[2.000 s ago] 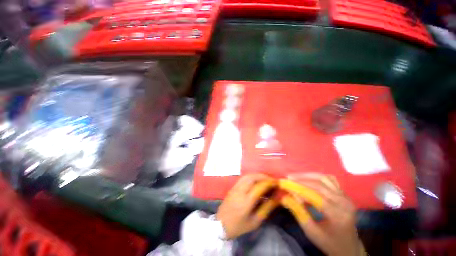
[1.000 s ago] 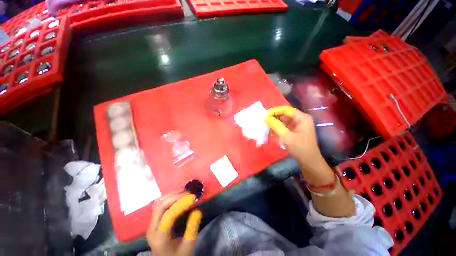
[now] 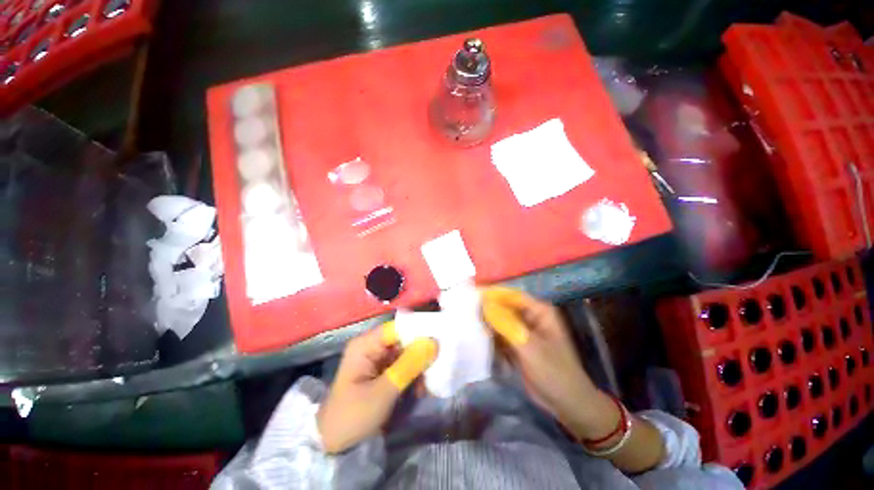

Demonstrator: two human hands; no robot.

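Observation:
A thin white wipe (image 3: 458, 349) is held between my two hands in front of my body, below the mat's front edge. My left hand (image 3: 376, 386), with yellow finger cots, grips its left side. My right hand (image 3: 539, 346), also with yellow finger cots, grips its right side. A dark watch head (image 3: 384, 282) with a thin rim lies on the red mat (image 3: 402, 144) near the front edge. A small stiff white square (image 3: 448, 258) lies to its right, just above the wipe. Whether anything is inside the wipe cannot be seen.
On the mat are a film strip (image 3: 271, 239), clear film stickers (image 3: 360, 187), a glass bottle (image 3: 467, 100), a stack of wipes (image 3: 542, 164) and a clear whitish piece (image 3: 608, 222). Crumpled white scraps (image 3: 182, 266) lie left. A red parts tray (image 3: 781, 359) with dark discs stands right.
My right hand has come from the wipe stack to my left hand with a wipe. My left hand has left the watch head, which stays on the mat. The view has shifted.

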